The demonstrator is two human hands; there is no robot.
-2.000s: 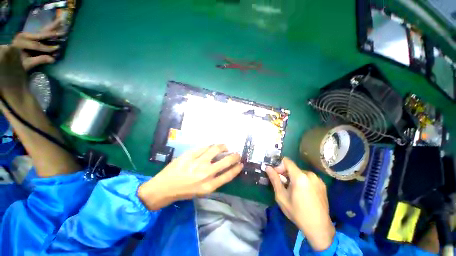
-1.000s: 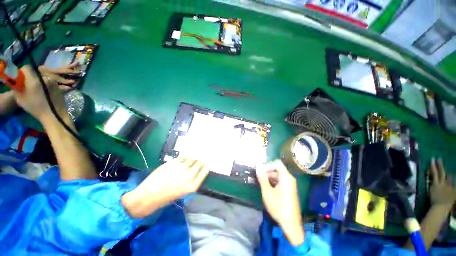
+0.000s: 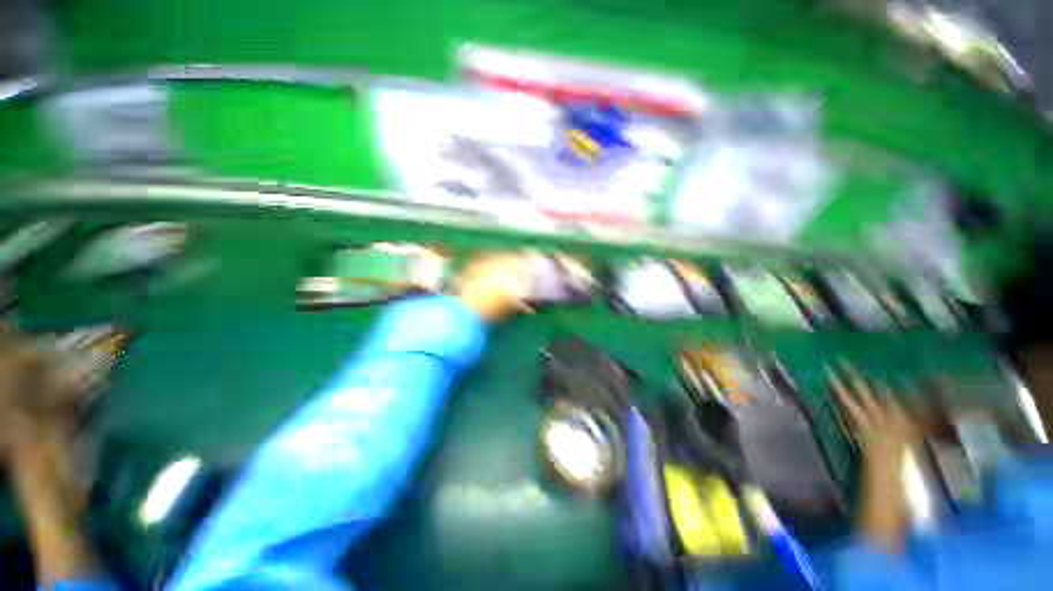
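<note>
The view is strongly blurred. My left arm in its blue sleeve reaches from the lower left to the back of the bench. My left hand (image 3: 494, 285) is at the left end of a tablet assembly (image 3: 557, 277) in the back row and appears to hold it; its fingers are smeared by the blur. Another tablet assembly with a green inside (image 3: 387, 268) lies just left of my hand. My right hand is not in view.
More tablets (image 3: 656, 289) continue the row rightward, below the rail (image 3: 266, 199). The fan (image 3: 587, 375), tape roll (image 3: 577, 448), blue station (image 3: 642, 485), yellow sponge tray (image 3: 704, 510) and blue-handled iron (image 3: 791, 554) stand right of centre. Neighbours' hands show at both sides.
The view has swung up toward the back rail. My left hand has moved from the near tablet to the back row, where a tablet now lies in the former gap. My right hand has left view.
</note>
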